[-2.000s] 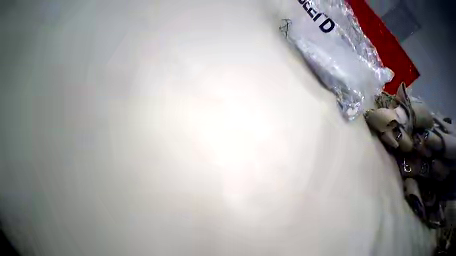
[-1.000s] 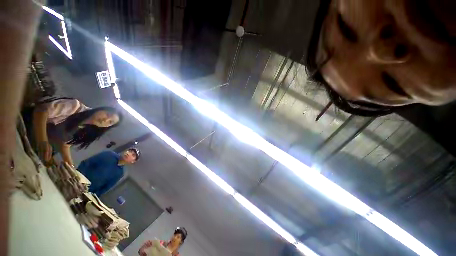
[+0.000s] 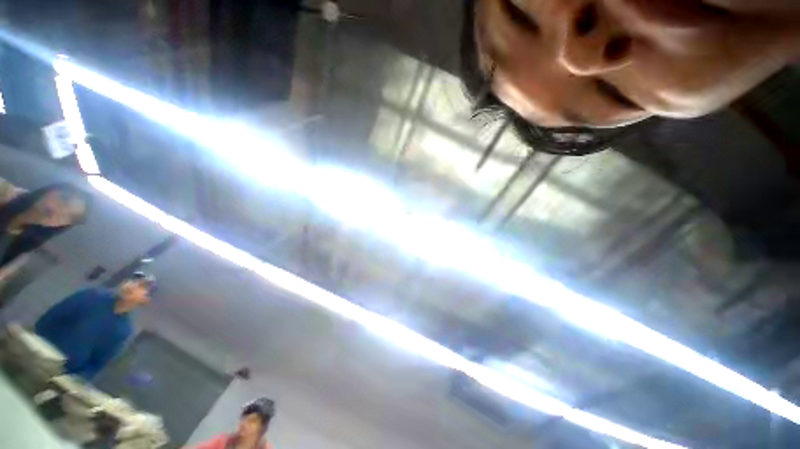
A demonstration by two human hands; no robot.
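Neither of my hands is in the picture. The camera is tilted and points up at the ceiling. The nearest work things are stacked beige bags [image 3: 92, 408] at the lower left edge, blurred and partly cut off. They lie on a pale table surface [image 3: 19, 425] in the bottom left corner. Single bags and handles cannot be told apart.
A person's head [image 3: 579, 66] fills the upper right, very close and upside down. A person in blue [image 3: 86, 324] is behind the bags, another person [image 3: 44, 215] is at the left edge, and one in red [image 3: 250, 430] is at the bottom. Bright strip lights [image 3: 421, 228] cross overhead.
The view has swung from the white table with the plastic bag up to the ceiling. Since one second ago, the people and bags have shifted left and down in the picture.
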